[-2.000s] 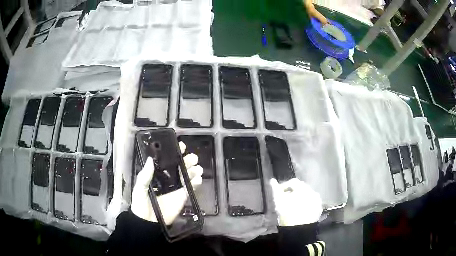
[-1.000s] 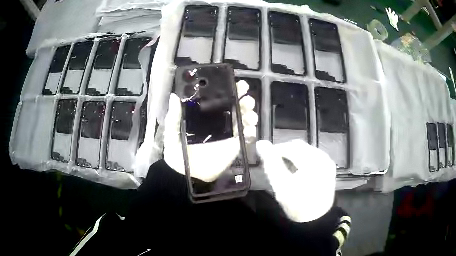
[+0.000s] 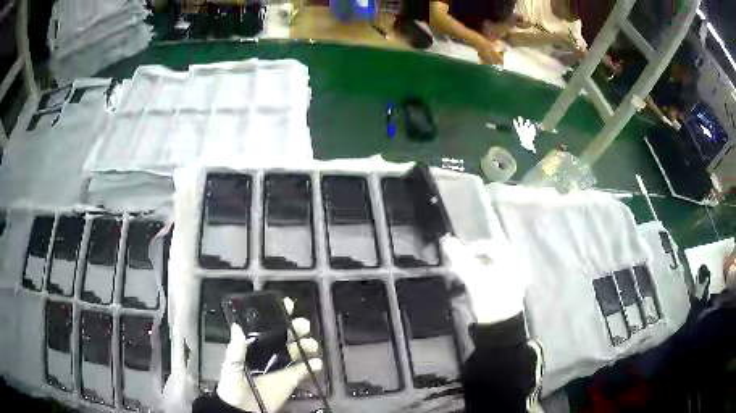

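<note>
My left hand, in an overexposed white glove, holds a dark phone housing tilted over the lower row of the central padded tray. My fingers curl round its sides and its lower end is out of clear view. My right hand, also gloved, grips the lower end of another dark housing, which stands tilted at the right end of the upper row, partly over the housing there. More black housings lie in two rows of recesses in the tray.
A filled padded tray lies at left, a white empty tray behind. A cloth-covered tray with several housings is at right. A blue pen, black device and tape roll lie on the green bench. Another person's hand is beyond.
The view has tilted up to show the far bench. My right hand has moved to the upper row's right end and now holds a housing. My left hand still holds its housing, lower in view.
</note>
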